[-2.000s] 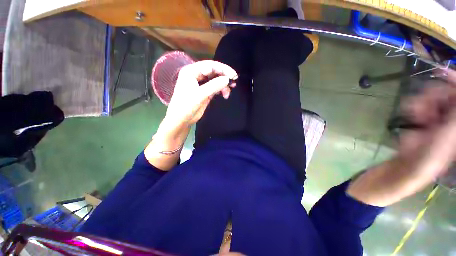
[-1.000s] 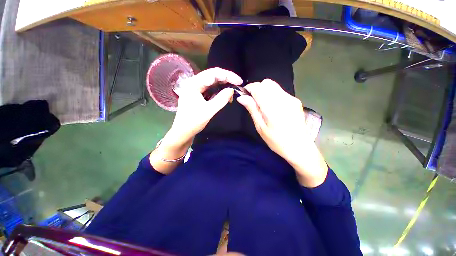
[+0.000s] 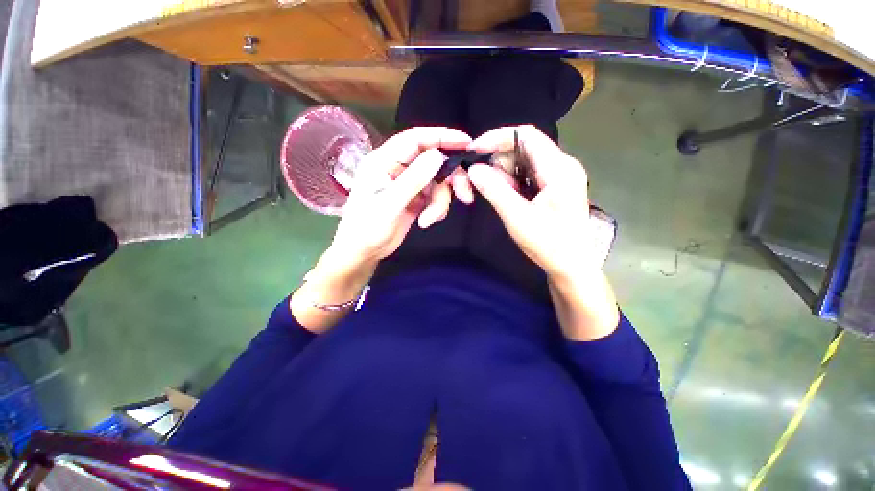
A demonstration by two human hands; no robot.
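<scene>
A small black fabric piece (image 3: 462,163) is pinched between the fingertips of both hands above the lap, near the middle of the view. My left hand (image 3: 391,192) holds its left end between thumb and fingers. My right hand (image 3: 539,199) holds its right end. Dark, thin pointed snips (image 3: 521,158) show in my right hand, between the fingers and palm. No needle or thread can be made out.
The white-topped wooden table (image 3: 106,29) crosses the top, with a yellow tape measure (image 3: 758,13) along its edge. A pink mesh basket (image 3: 326,158) stands on the floor behind my left hand. Grey cloth bins (image 3: 144,144) flank both sides. A blue-rimmed holder hangs under the table at right.
My right hand came in from the far right to meet my left hand. Since then its fingers have shifted on the black piece, and the snips now show in it.
</scene>
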